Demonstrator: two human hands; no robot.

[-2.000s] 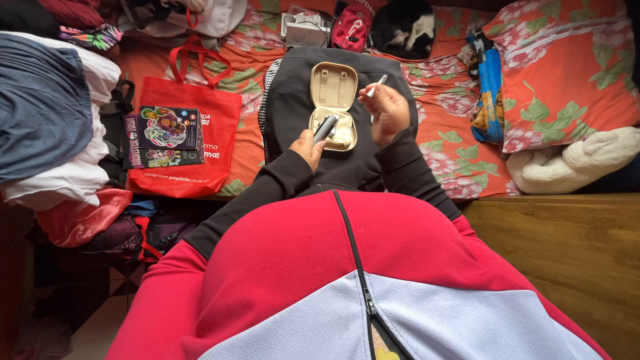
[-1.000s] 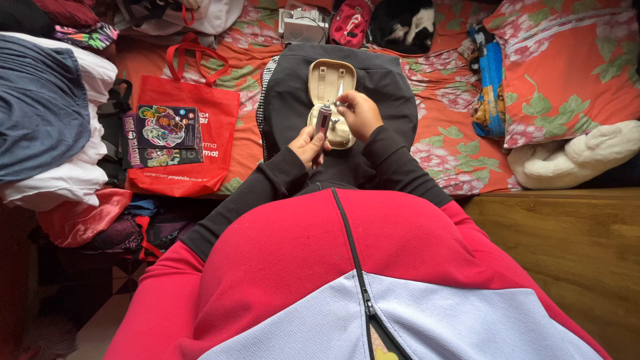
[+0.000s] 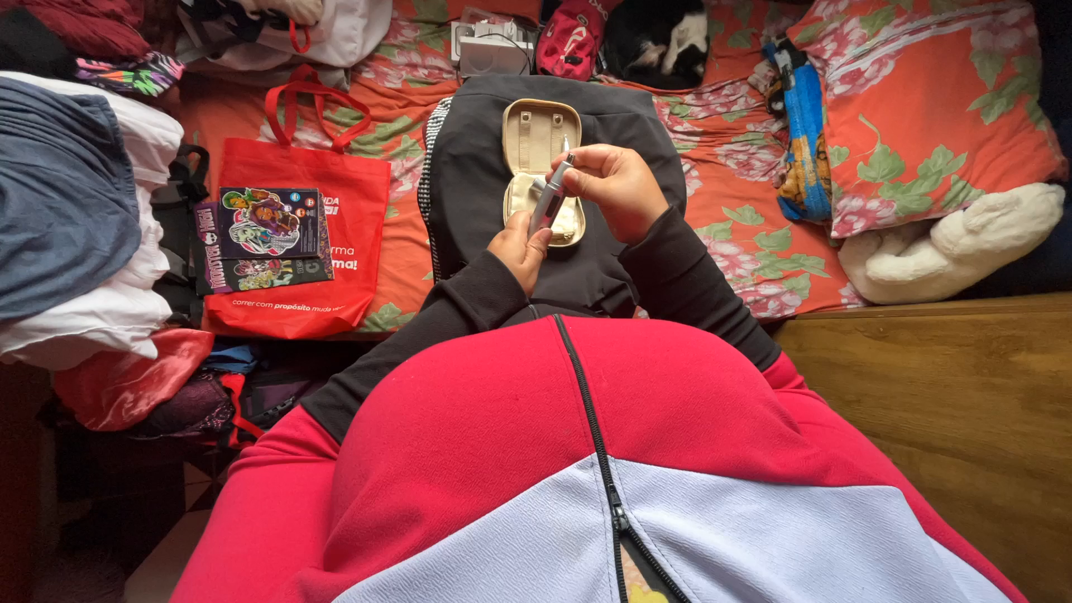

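My left hand [image 3: 521,249] is closed around a slim grey pen-like device [image 3: 548,203], which points up and to the right. The fingers of my right hand [image 3: 618,186] pinch a small, thin piece with a pale tip [image 3: 566,144] at the device's upper end. Whether the two parts are joined cannot be told. Beneath both hands lies an unzipped beige case [image 3: 543,106], its lid folded back away from me and pale contents in its lower half. The case rests on a black cloth garment [image 3: 469,167].
A red tote bag [image 3: 360,193] with illustrated booklets [image 3: 268,222] lies to the left, beside piled clothes [image 3: 63,193]. A black and white cat [image 3: 662,42], a pink pouch [image 3: 573,40] and a white box [image 3: 494,52] are behind. A floral pillow [image 3: 930,109] and white plush item [image 3: 955,247] lie right.
My right hand, apart from the device two seconds ago with a thin white piece in its fingers, has come left to the upper end of the device in my left hand.
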